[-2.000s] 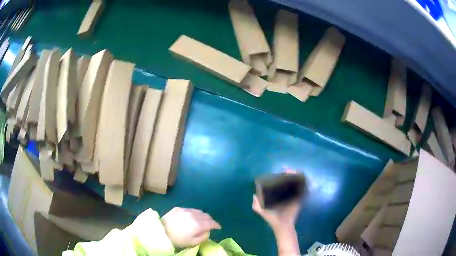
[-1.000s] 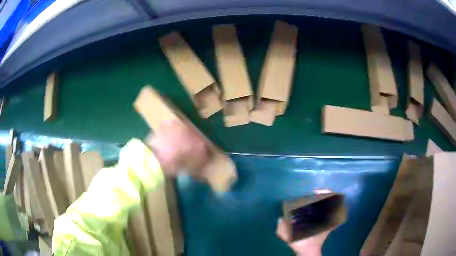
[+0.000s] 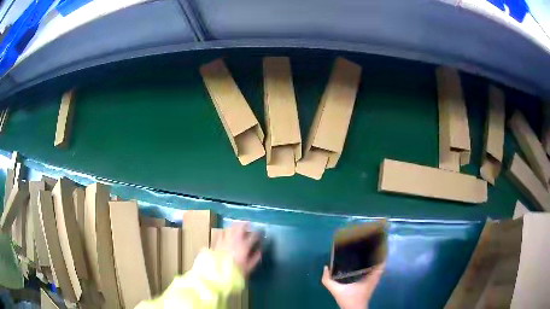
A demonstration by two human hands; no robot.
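My right hand (image 3: 356,288) holds an open-ended brown box (image 3: 360,232) from below over the bench. Its mouth faces me, with a dark item or dark inside in it; I cannot tell which. My left hand (image 3: 240,246), blurred, is at the right end of the box pile (image 3: 126,241). Its fingers point up and right, and whether it touches or grips a box is unclear. My sleeve covers part of the boxes there.
On the green conveyor belt (image 3: 169,139), three long boxes (image 3: 280,108) lie with open flapped ends towards me. Several more lie at right, one crosswise (image 3: 431,181). A small box (image 3: 64,117) lies at left. A side carton (image 3: 534,262) stands at lower right. A grey rail (image 3: 325,30) runs behind.
My left hand held a long box over the belt edge a second ago; it has moved down to the pile, and that box is off the belt. My right hand still holds its box, tilted differently.
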